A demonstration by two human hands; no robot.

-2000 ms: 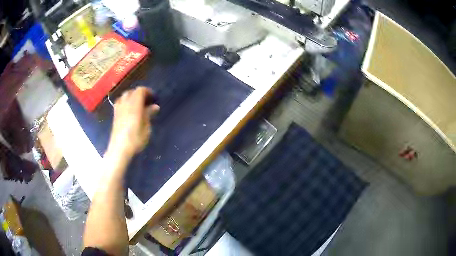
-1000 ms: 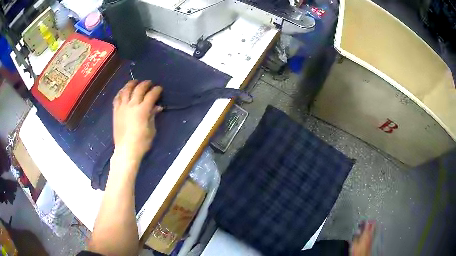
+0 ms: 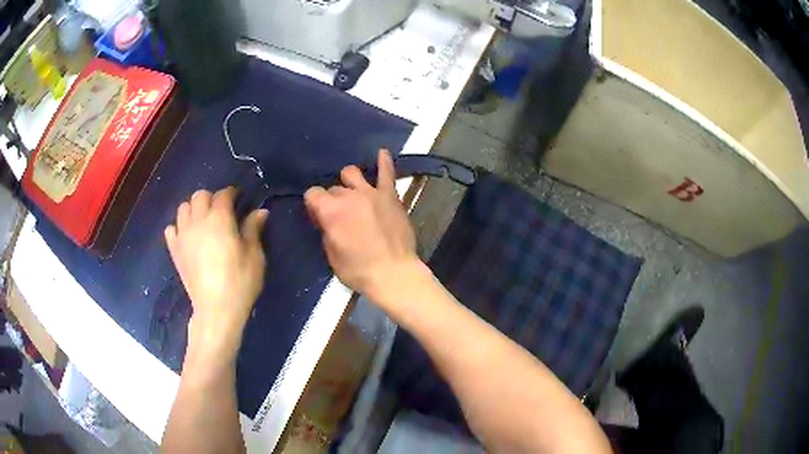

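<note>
A black coat hanger (image 3: pixel 432 166) lies across the dark cloth (image 3: pixel 306 115), its thin silver hook (image 3: pixel 230 135) pointing away from me. One end sticks out past the table's edge. My right hand (image 3: pixel 364 222) grips the hanger's right arm from above, index finger stretched along it. My left hand (image 3: pixel 217 248) is curled over the hanger left of the hook's base. The hands hide the hanger's middle parts; its left end is hard to see against the cloth.
A red tin box (image 3: pixel 102 146) and dark flask (image 3: pixel 197 49) stand beyond my left hand. A sewing machine (image 3: pixel 310 27) is at the back. A plaid pad (image 3: pixel 541 284) is beside the table; a cream bin (image 3: pixel 639 164) is at right. My shoe (image 3: pixel 683 328) shows.
My right hand has come in from the lower right onto the hanger. My left hand has moved down from beside the hook onto the hanger's left side. The view has shifted.
</note>
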